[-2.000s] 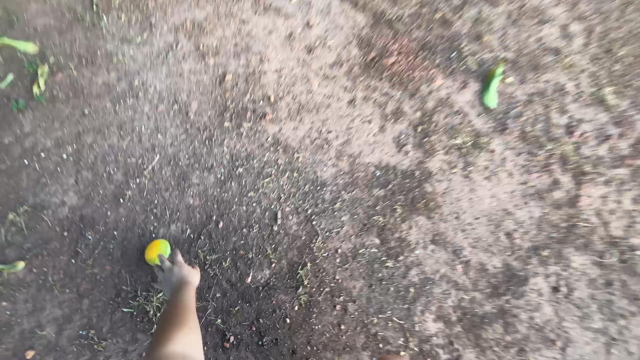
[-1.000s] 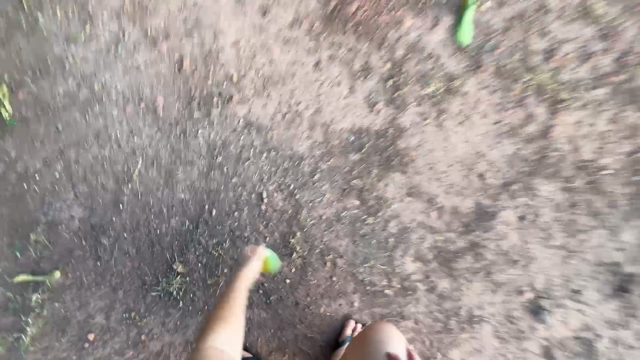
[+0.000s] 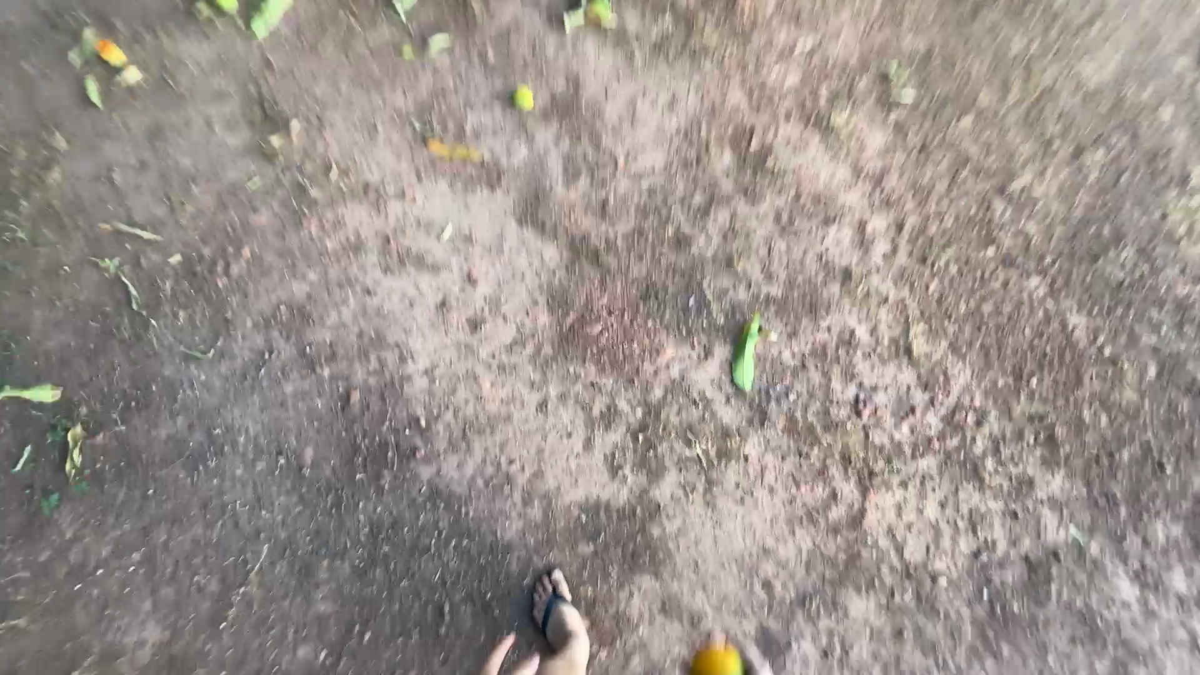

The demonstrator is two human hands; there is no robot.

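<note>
At the bottom edge, a round orange-yellow fruit (image 3: 717, 659) with a green side is in my right hand (image 3: 757, 659), which is mostly cut off by the frame. Left of it, the fingertips of my left hand (image 3: 511, 656) show beside my foot in a flip-flop (image 3: 559, 609); they are spread, with nothing seen between them, and the palm is out of view. A yellow-green fruit (image 3: 523, 97) lies on the dirt well ahead of both hands. Farther off at the upper left lies an orange fruit (image 3: 111, 52) among leaves.
Bare, pebbly dirt spreads all around. A long green leaf (image 3: 745, 354) lies ahead and to the right, a yellow leaf (image 3: 455, 151) near the yellow-green fruit. Another green fruit (image 3: 598, 11) with leaves is at the top edge. More leaves (image 3: 32, 394) lie along the left.
My left hand, earlier at a yellow-green fruit on the ground and then holding it, has drawn back to the bottom edge. A fruit now shows in my right hand. The view has tilted forward.
</note>
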